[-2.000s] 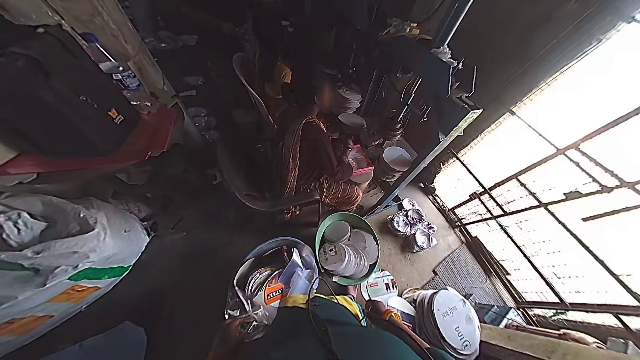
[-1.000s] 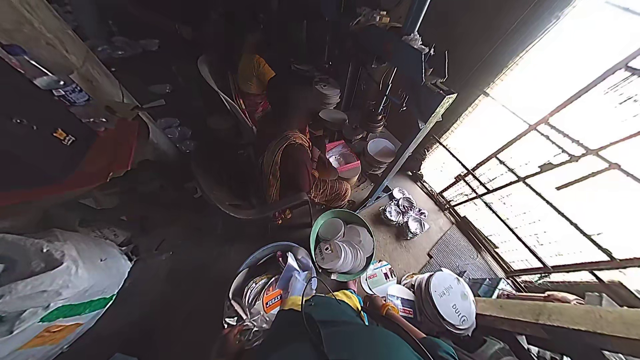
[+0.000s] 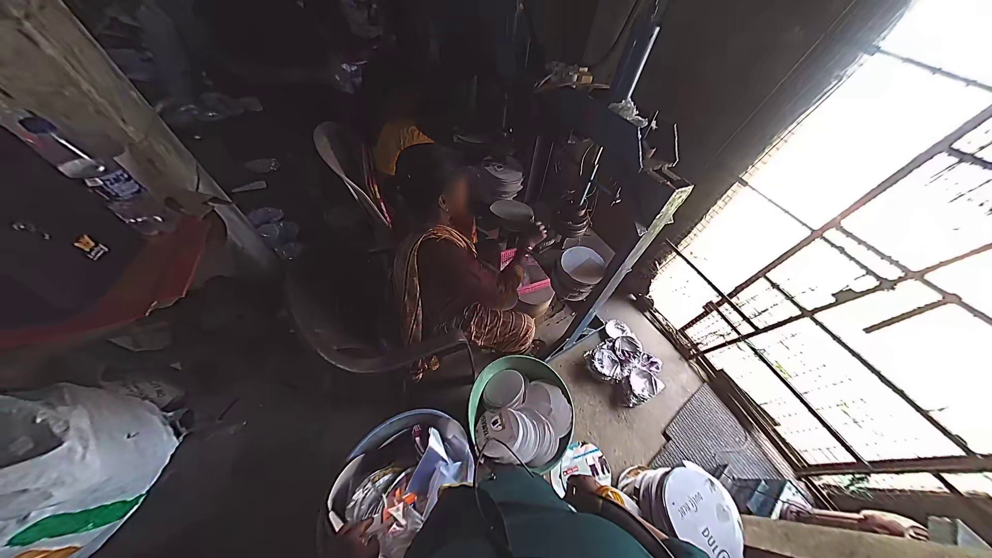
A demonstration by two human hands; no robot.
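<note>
My left hand [image 3: 356,536] is at the bottom, on the near rim of a round tub [image 3: 341,480] filled with clear plastic wrap and printed sheets; its fingers are partly hidden. My right hand [image 3: 585,490], with yellow bangles at the wrist, lies beside a printed round lid [image 3: 581,463]; its grip is unclear. A green tub [image 3: 474,403] between and beyond the hands holds many white discs [image 3: 527,434]. Right of my right hand, a stack of large round white lids [image 3: 701,511] bears print.
A co-worker [image 3: 457,271] sits on the floor ahead by a pink basket [image 3: 535,287] and a metal machine frame [image 3: 620,271]. Wrapped silvery bundles [image 3: 626,363] lie right of it. A plastic chair [image 3: 364,356] and a white sack [image 3: 77,465] stand left; a barred window [image 3: 821,310] is right.
The co-worker's hand has come up beside a round disc near the machine. The printed sheets in the tub by my left hand have shifted.
</note>
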